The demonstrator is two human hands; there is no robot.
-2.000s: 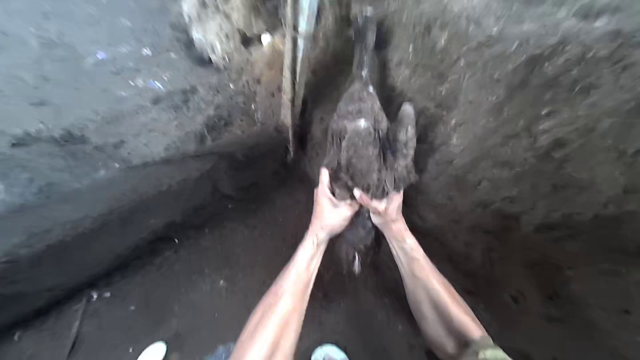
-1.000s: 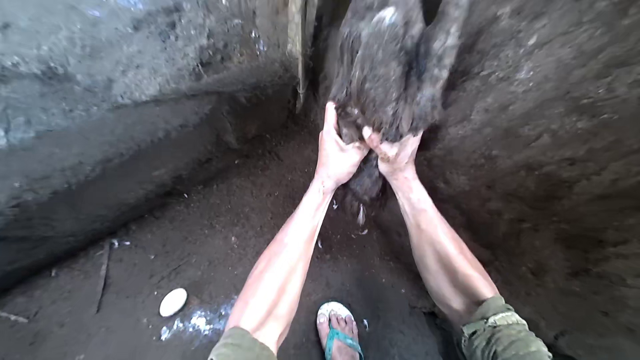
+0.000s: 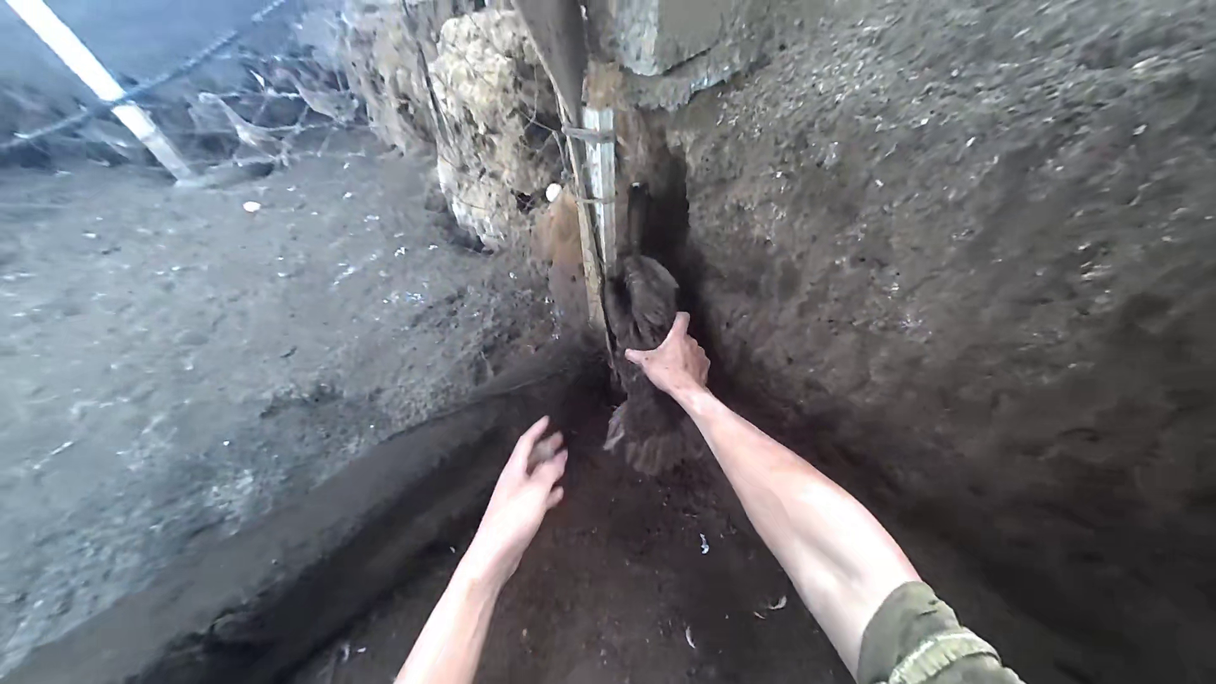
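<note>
A dark brown feathered bird is in the narrow corner between two earthen slopes, its neck pointing away from me and its fanned tail feathers toward me. My right hand is against its back and side, thumb pointing left across the feathers and one finger pointing forward. The other fingers are partly hidden, so a firm grip cannot be made out. My left hand is to the lower left of the bird, off it, with bent, slightly blurred fingers apart and nothing in them.
Wooden strips stand upright just left of the bird. Behind them is a rough pale rock. An earthen ledge rises on the left and a dirt bank on the right. Netting and a white pole are at the upper left.
Both hands held the bird's rear end before; my left hand has come off it and moved down to the left. The bird is now farther off, in the corner. The view has shifted a lot.
</note>
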